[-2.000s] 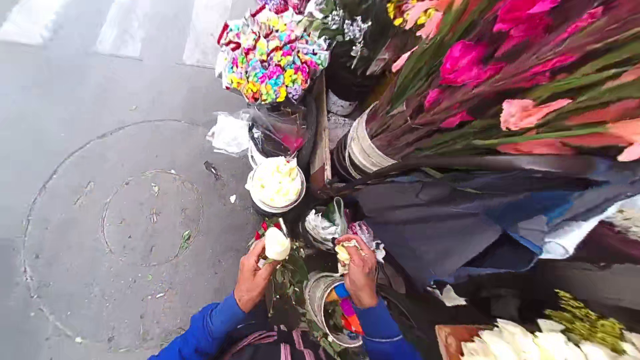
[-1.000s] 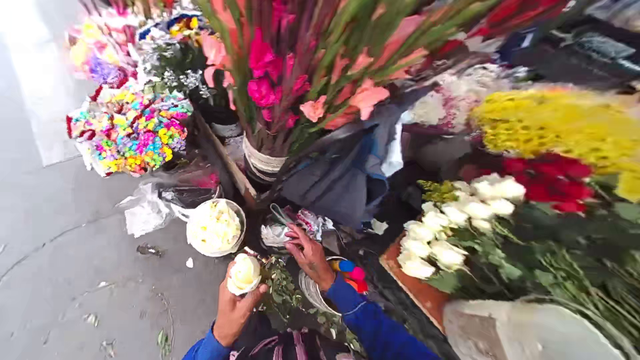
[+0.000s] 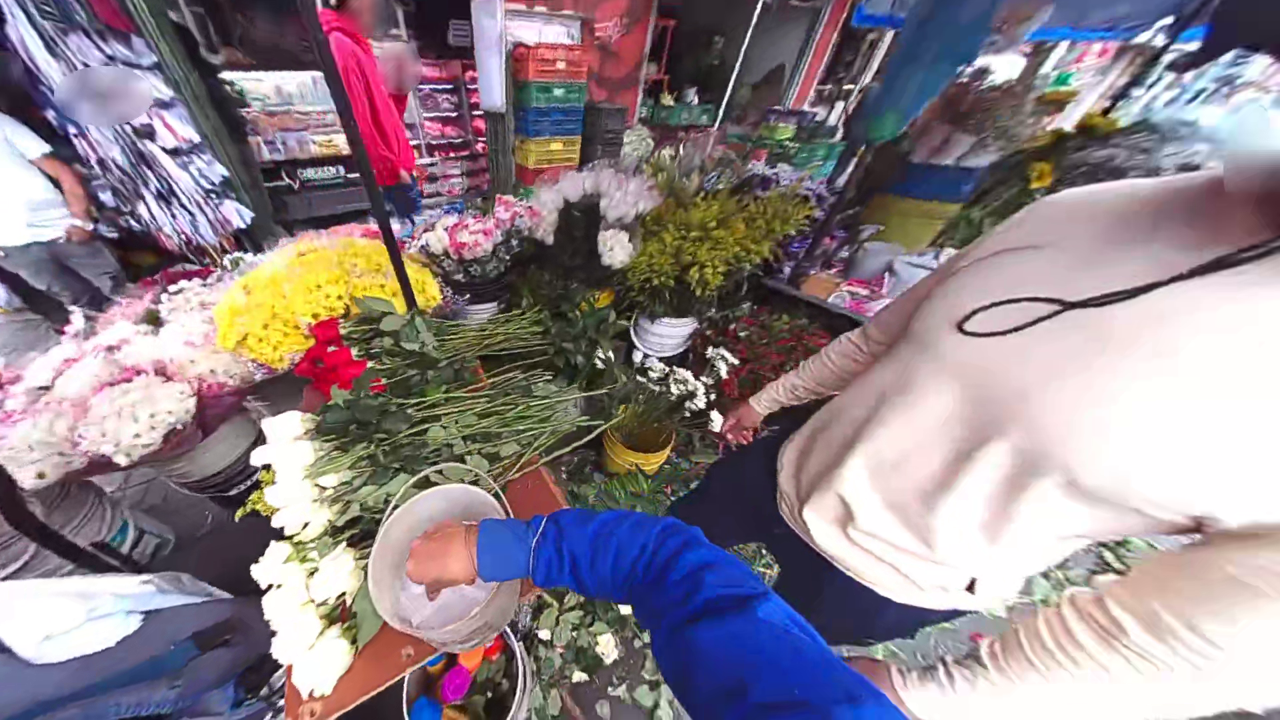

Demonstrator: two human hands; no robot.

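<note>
My right hand [image 3: 443, 560], at the end of a blue sleeve, reaches down into a pale bucket [image 3: 385, 590] with a wire handle. Its fingertips are hidden, so whether it holds anything inside cannot be told. The bucket stands on a reddish-brown board [image 3: 365, 672]. White roses [image 3: 322, 665] lie along the bucket's left side, their green stems [image 3: 490, 415] spread behind it. Below the board, another bucket [image 3: 520, 668] holds colourful round things. My left hand is out of the frame.
A person in a pale top [image 3: 950, 400] stands close on the right, one hand near white flowers [image 3: 685, 385] and a yellow bucket [image 3: 637, 460]. Yellow flowers [image 3: 320, 290] and red roses [image 3: 330, 358] lie at the back left. Cut leaves litter the ground.
The view has swung far to the right. Earlier my left hand held a white rose; now it is out of view. My right hand has moved into the pale bucket.
</note>
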